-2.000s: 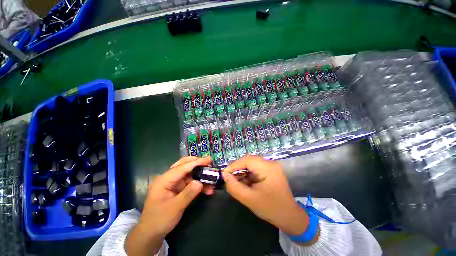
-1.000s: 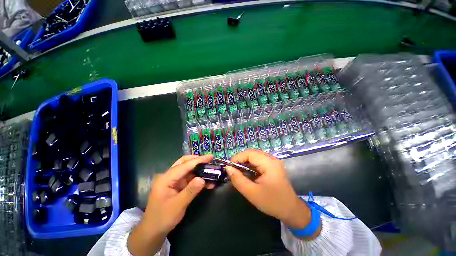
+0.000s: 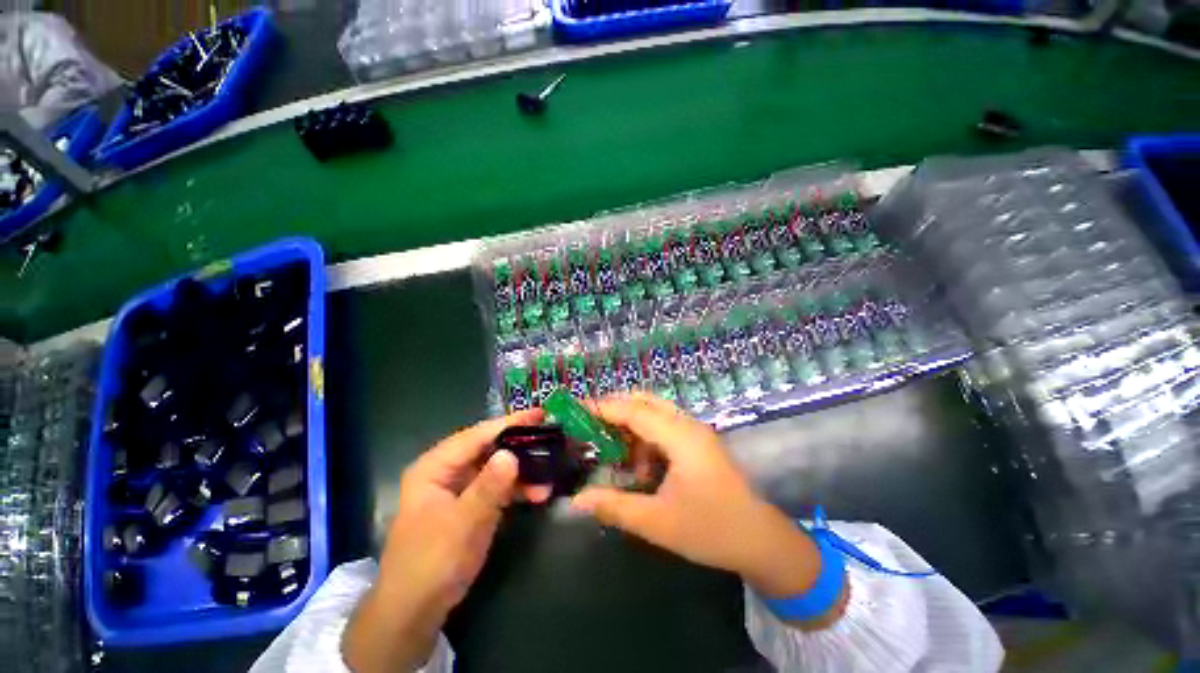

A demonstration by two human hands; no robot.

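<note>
My left hand (image 3: 441, 506) holds a glossy black plastic housing (image 3: 533, 455) between thumb and fingers in front of me. My right hand (image 3: 684, 487) holds a narrow green circuit board (image 3: 580, 423) by its right side, tilted over the housing's right side. Whether the board's lower end touches the housing is hidden by fingers and dark parts. The clear blister tray (image 3: 737, 409) with two rows of upright green boards lies just beyond my hands. A blue wrist strap (image 3: 812, 588) is on my right wrist.
A blue bin (image 3: 316, 434) of black housings stands at left. Stacked clear trays (image 3: 1053, 302) lie at right. Behind runs a green conveyor belt (image 3: 434, 171) with small black pieces. A person's white sleeve (image 3: 46, 66) shows at top left.
The green board has turned its bright green face into view, angled over the housing. The housing has turned in my left hand. The black pieces on the belt have moved left.
</note>
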